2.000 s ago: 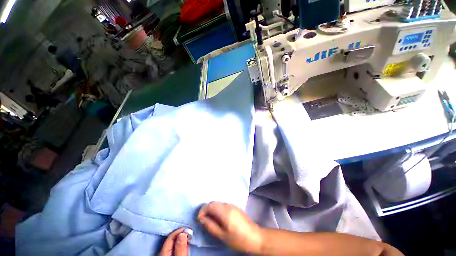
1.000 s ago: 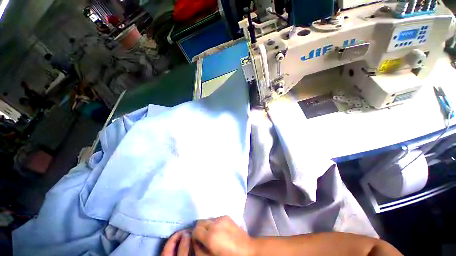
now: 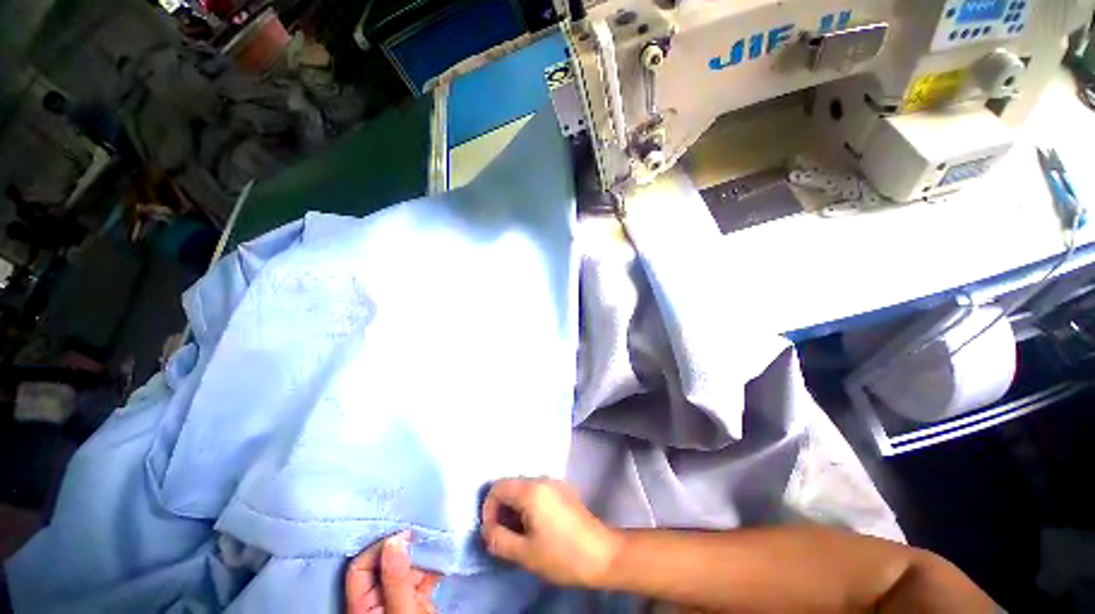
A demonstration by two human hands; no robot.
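Note:
A large light blue fabric piece [image 3: 396,348] lies over the table's left part and hangs towards me. Its grey-lilac part [image 3: 684,480] falls in folds to the right. The fabric runs up to the needle and presser foot [image 3: 618,198] of the white sewing machine [image 3: 769,72]. My left hand [image 3: 394,578], cut off by the bottom edge, pinches the hemmed border between thumb and finger. My right hand [image 3: 546,530] is at the same border, just right of it, with fingers curled on the fabric; its fingertips are partly hidden.
A blue tool [image 3: 1059,190] lies right of the machine. The table's blue edge [image 3: 841,321] runs below the machine. A white round object [image 3: 955,366] sits in a frame under the table. A green surface [image 3: 348,168] is at the left, with piled cloth beyond.
The view has tilted down, so machine and fabric appear higher. My right hand closed in on my left, then moved slightly apart to the right. My left hand still pinches the border.

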